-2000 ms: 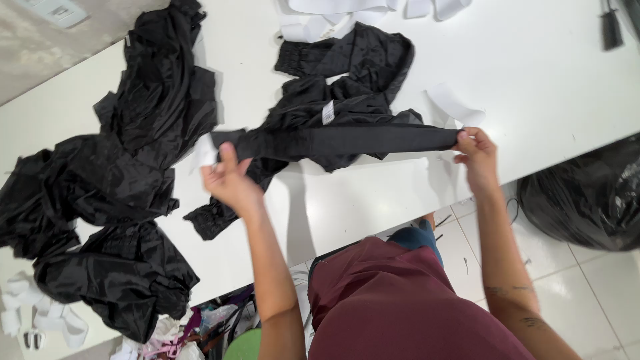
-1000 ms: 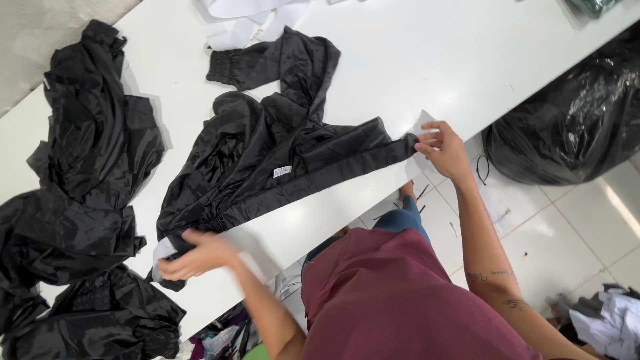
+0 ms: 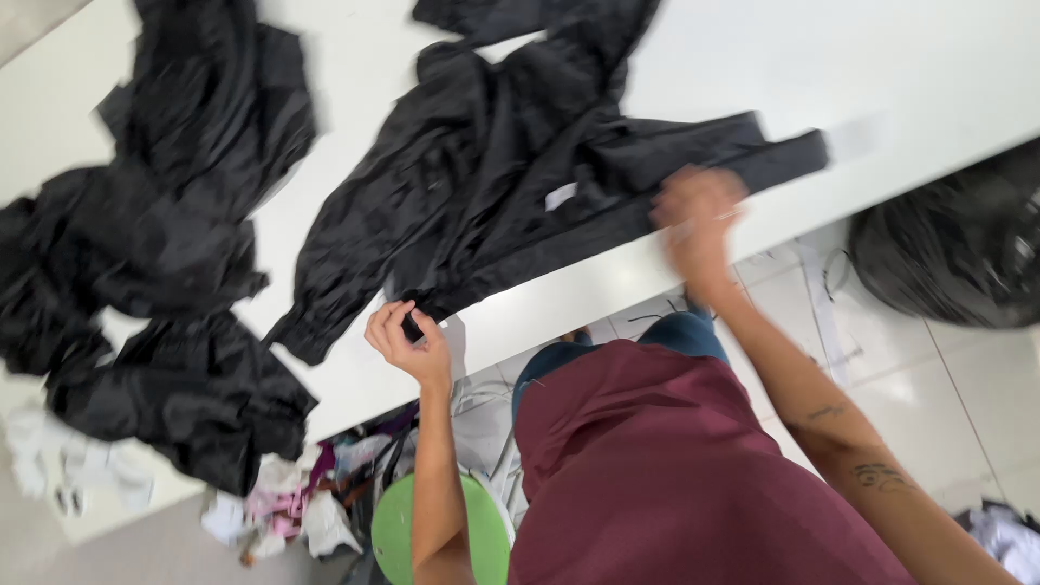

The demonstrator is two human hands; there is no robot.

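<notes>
A black garment [image 3: 487, 171] of thin fabric is spread on the white table, its long straight band along the near edge. My left hand [image 3: 410, 341] pinches the band's left end between thumb and fingers. Blurred by motion, my right hand [image 3: 700, 203] is over the band's right part; whether it grips the cloth cannot be told. A small white label [image 3: 561, 197] shows on the garment. At the band's right end lies a pale strip [image 3: 857, 134], also blurred.
More crumpled black garments [image 3: 187, 211] lie on the white table [image 3: 918, 49] at the left. White pieces [image 3: 81, 463] rest at its lower left corner. Below are a green round seat [image 3: 394, 520] and a heap of fabric scraps [image 3: 301, 504]. A black plastic bag [image 3: 959, 236] stands at the right.
The band, held stretched above the garment two seconds ago, now lies along the table's near edge. My right hand has left the band's right end and moved left along it.
</notes>
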